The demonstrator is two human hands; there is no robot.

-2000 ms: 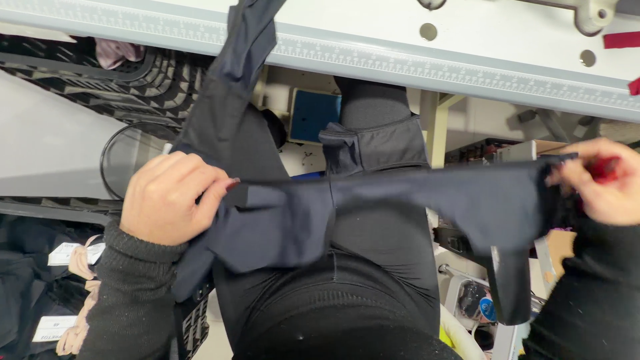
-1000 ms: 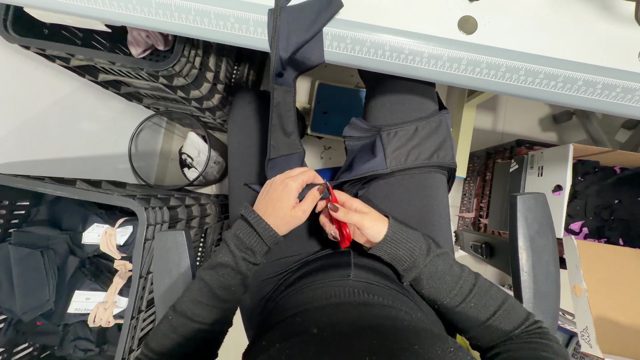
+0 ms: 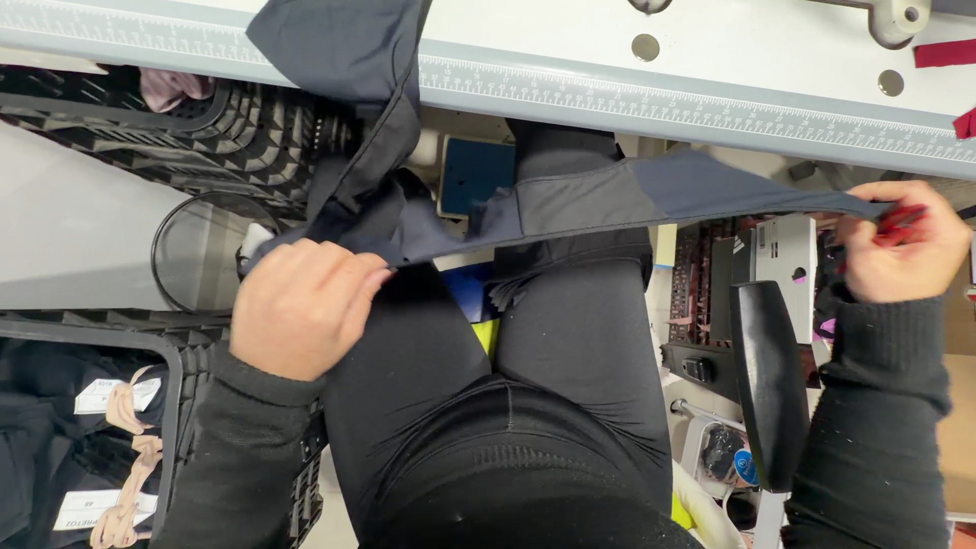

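Between my two hands a dark navy and black fabric strip (image 3: 587,200) is stretched across my lap. My left hand (image 3: 305,309) grips its near end, with the fingers closed on the edge. At the right, my right hand (image 3: 903,240) pinches the other end and also holds a small red tool (image 3: 901,223), blurred and mostly hidden by the fingers; its kind cannot be told here. More dark fabric (image 3: 347,57) runs from beside my left hand up over the table edge.
A white table with a grey ruler edge (image 3: 549,95) spans the top. Black plastic crates (image 3: 179,381) with dark garments and tags stand at left, near a round wire-rimmed bin (image 3: 156,248). A black armrest (image 3: 766,381) and an open-topped box lie at right.
One second ago my hands were together over my lap with the red tool between them. Now they are far apart, with the fabric pulled out between them.
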